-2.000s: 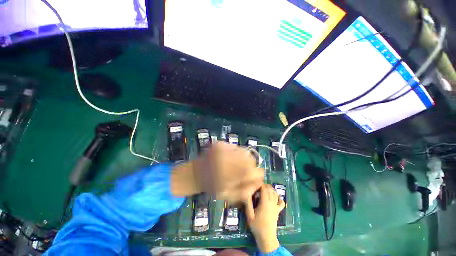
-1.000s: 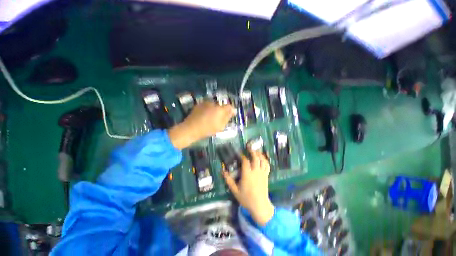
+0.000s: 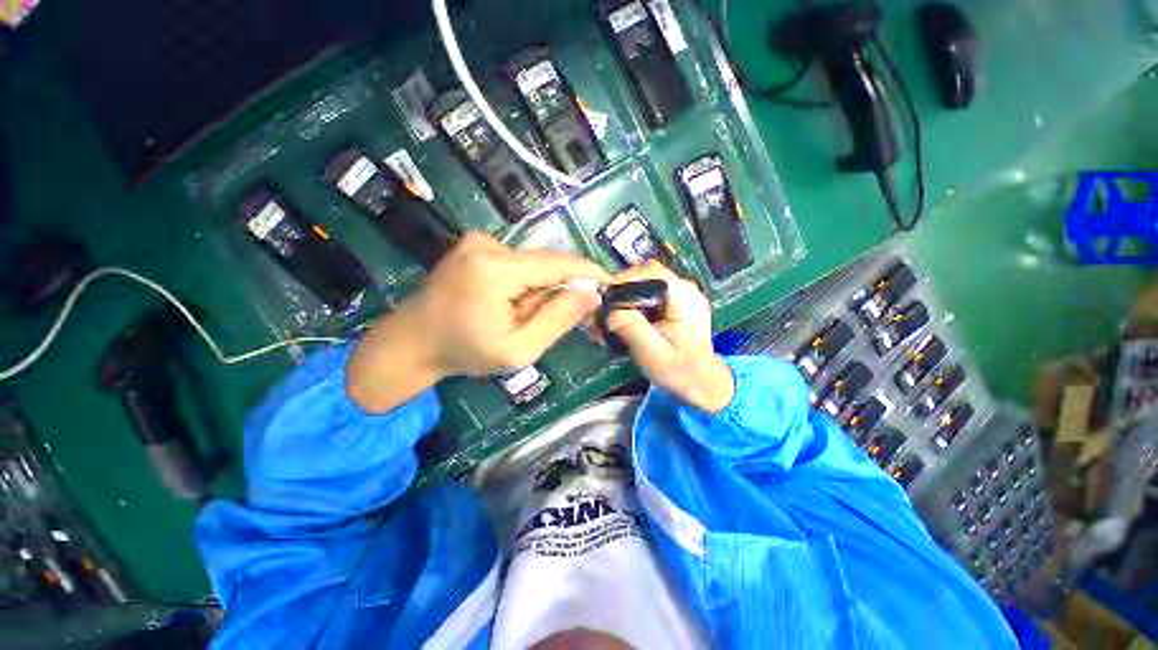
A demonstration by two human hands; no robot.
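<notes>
My right hand (image 3: 671, 333) holds a black handheld device (image 3: 634, 300) above the front of a clear blister tray (image 3: 749, 152), its end turned up. My left hand (image 3: 489, 309) is at the device's end, thumb and forefinger pinched on a small pale piece, probably the plug of the white cable (image 3: 476, 95); the fingers hide its shape. The tray's pockets hold several more black devices (image 3: 714, 216) with white labels. A loose white label (image 3: 412, 175) lies beside one of them.
A barcode scanner (image 3: 864, 108) and a mouse (image 3: 947, 55) lie right of the tray. Another scanner (image 3: 155, 404) lies at left, beside a thin white cable (image 3: 191, 311). Filled side trays (image 3: 876, 337) are at lower right, a blue basket (image 3: 1112, 217) beyond. A dark keyboard (image 3: 254, 64) is at upper left.
The view has tilted down and turned. My right hand has lifted a device out of the tray towards my body, and my left hand has come to its end.
</notes>
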